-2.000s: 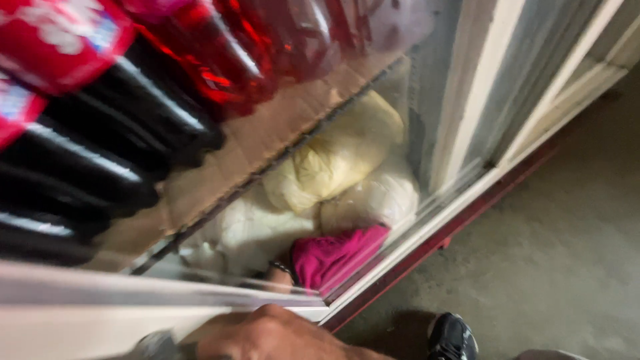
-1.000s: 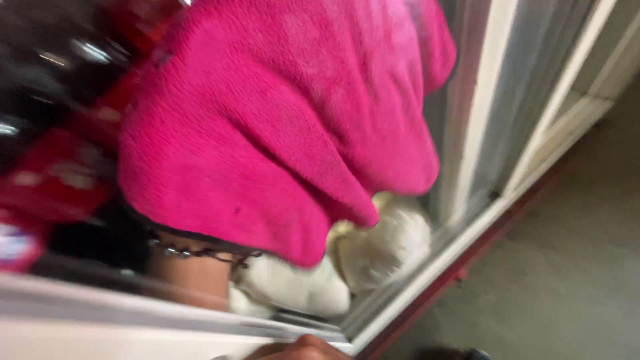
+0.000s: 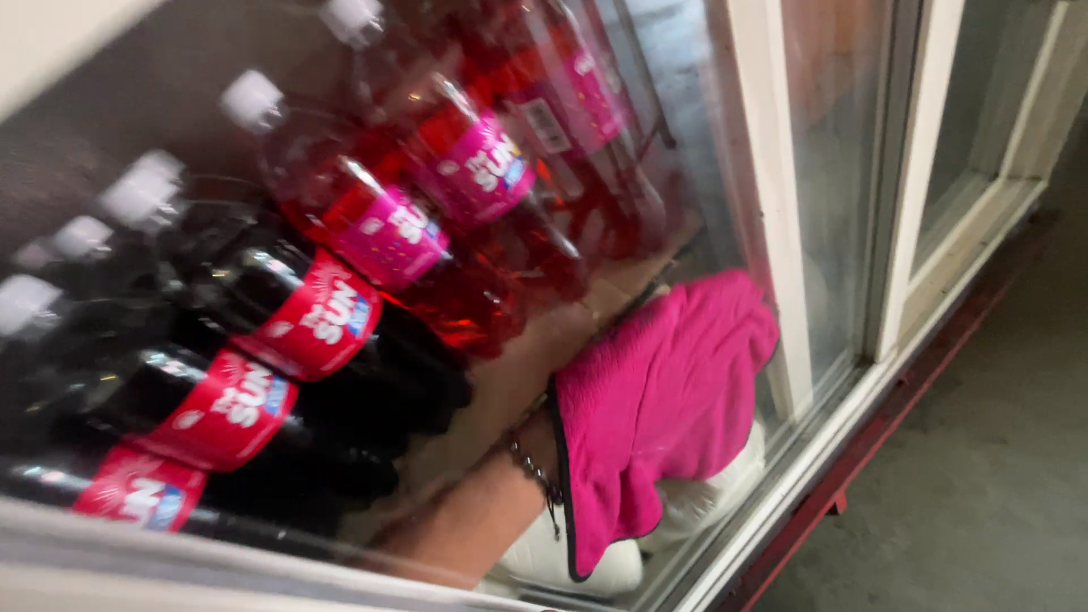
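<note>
Behind the glass pane (image 3: 663,212), my left hand (image 3: 540,438) reaches in from the lower left with a dark beaded bracelet at its wrist. It holds a pink cloth (image 3: 671,382) with dark edging, which covers the fingers and spreads near the lower right corner of the pane. My right hand is not in view. White bagged bundles (image 3: 578,552) lie under the cloth. Up and to the left stand large plastic bottles of dark drink (image 3: 195,323) and red drink (image 3: 476,170), with white caps and red or pink labels.
Cardboard (image 3: 510,365) lies under the bottles. A cream-coloured frame (image 3: 765,170) borders the pane, with more framed glass (image 3: 960,127) to the right. A dark red rail (image 3: 850,484) runs along the frame's bottom edge, above the grey floor (image 3: 960,476).
The pink cloth, low behind the glass at first, rose and spread widely, then came down toward the lower right corner. The other hand, seen outside the glass earlier, has left the view.
</note>
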